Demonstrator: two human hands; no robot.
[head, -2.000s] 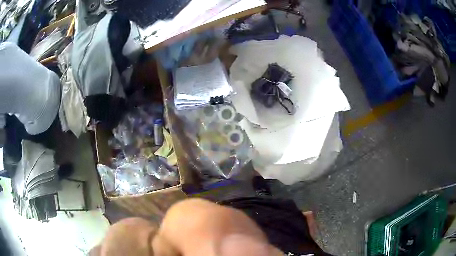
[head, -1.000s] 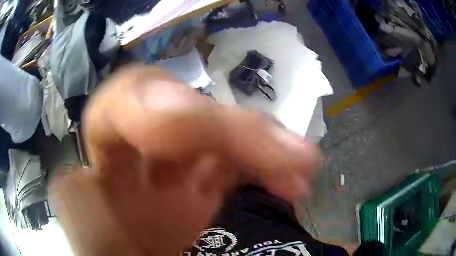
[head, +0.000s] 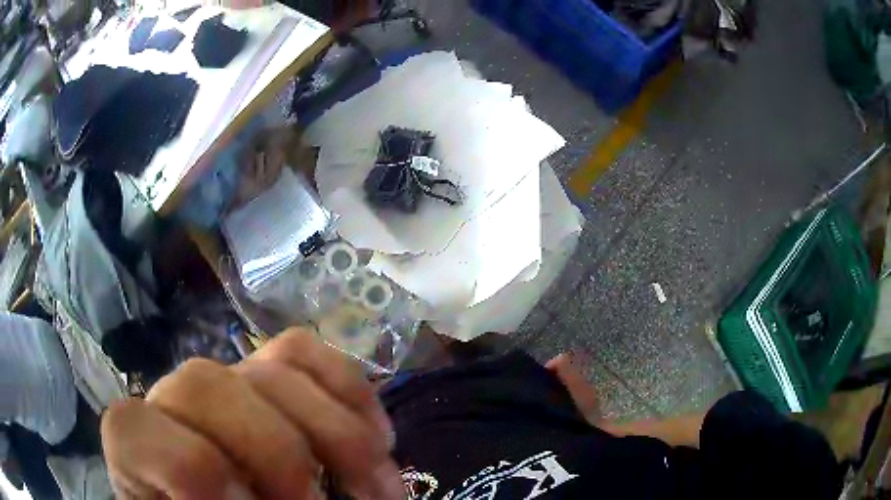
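My left hand (head: 249, 420) is large and close to the camera at the lower left, its fingers curled; whether it holds anything is hidden. My right hand cannot be made out; only patches of bare skin show beside my black shirt. A dark tied bundle (head: 399, 168) with a white tag lies on stacked white sheets (head: 498, 195) with irregular edges. A paper stack (head: 274, 229) with a black clip lies left of the sheets. A clear bag with pale tape rolls (head: 375, 293) lies just beyond my hand.
A white-topped table (head: 249, 93) with dark pieces stands at the upper left. Grey fabric pieces (head: 68, 225) hang at the left. A blue crate (head: 586, 49) stands at the top, a green crate (head: 762, 327) at the right. Yellow line (head: 625, 127) on the speckled floor (head: 625, 244).
The view has turned, shifting the sheets, bundle and blue crate left and showing more of the table. My left hand has moved down and left from across the middle and is more sharply seen.
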